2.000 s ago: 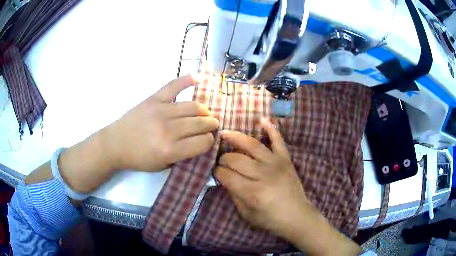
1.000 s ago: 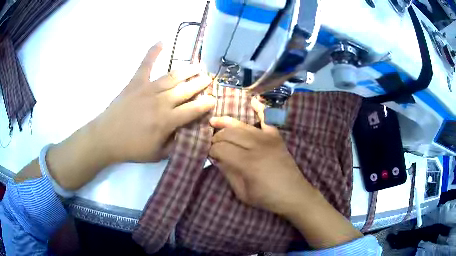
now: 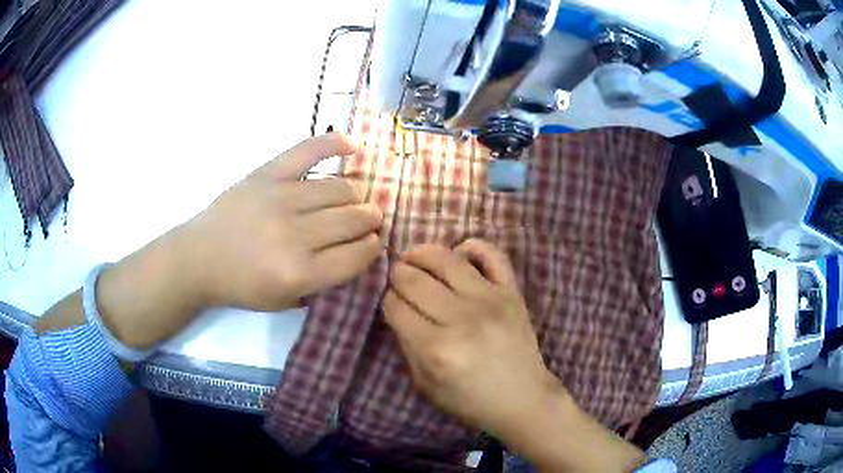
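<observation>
The red-brown checked garment panel [image 3: 592,240] lies under the machine head and hangs over the table's front edge. The checked band strip [image 3: 325,369] runs along its left side up to the lamp-lit presser foot [image 3: 403,139]. My left hand [image 3: 277,226] lies on the band left of the foot, forefinger stretched toward it, the other fingertips at the seam. My right hand [image 3: 467,337] has its fingertips bent together on the cloth at the seam, below the foot, pinching the edge. What lies under the fingers is hidden.
The white and blue sewing machine head [image 3: 638,55] stands at the back. A black smartphone [image 3: 710,231] with lit call buttons lies right of the panel. A bundle of checked strips [image 3: 32,148] lies far left. A thin metal guide [image 3: 323,78] stands left of the foot.
Against a second ago, my left fingers have drawn back from the foot and down along the seam. My right hand has moved slightly down, its forefinger away from the foot and curled in.
</observation>
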